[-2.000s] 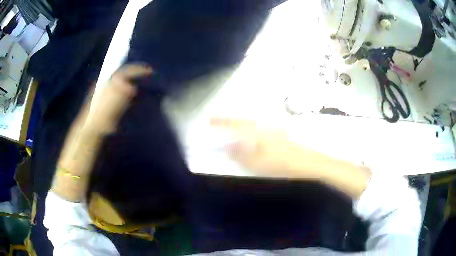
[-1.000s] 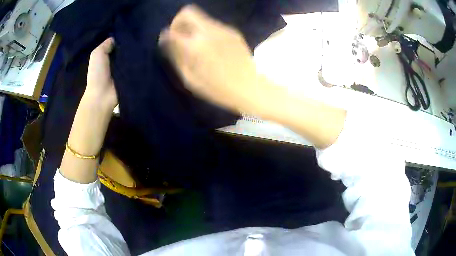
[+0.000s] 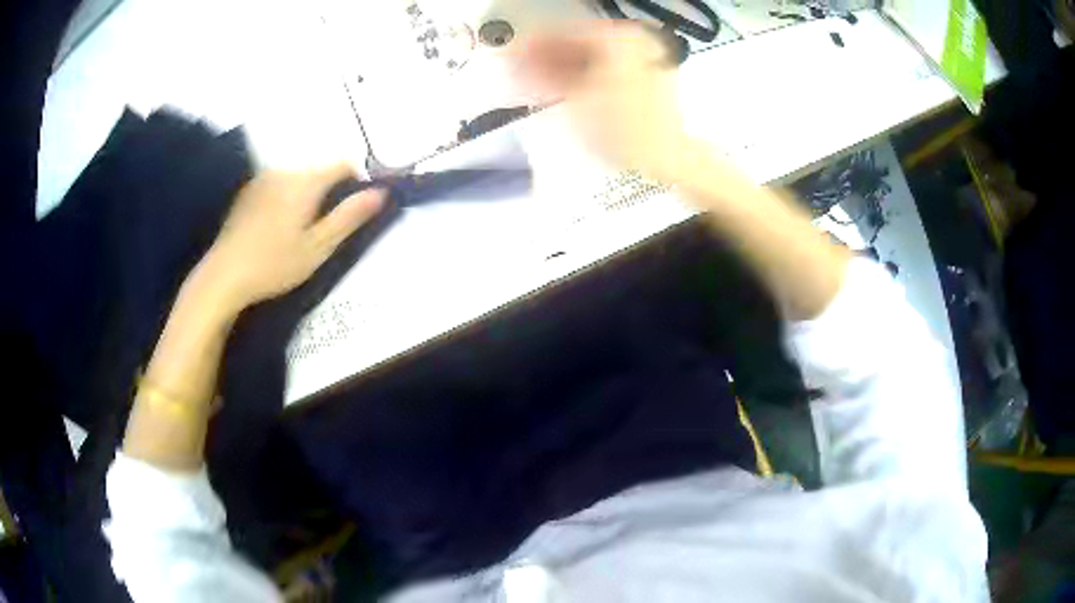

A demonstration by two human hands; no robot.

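Note:
My left hand (image 3: pixel 283 230) pinches the near end of a narrow dark strip (image 3: pixel 466 181) between thumb and fingers, over the white machine table (image 3: pixel 495 253). The strip points right. A large navy garment piece (image 3: pixel 130 224) lies left of and under this hand. My right hand (image 3: pixel 607 88) is blurred above the table, close to the black scissor handles (image 3: pixel 684 14) at the top edge. Whether it holds anything is unclear.
A round metal disc (image 3: pixel 496 33) and small fittings are on the table at the top. Dark cloth (image 3: pixel 519 412) covers my lap below the table's front edge. A green and white label (image 3: pixel 964 53) is at upper right. Dark tangled scraps (image 3: pixel 849 200) lie right of the table edge.
The view has shifted toward the table's front edge. My right hand has left the garment and is over the table near the scissors. The narrow strip now shows at my left fingertips.

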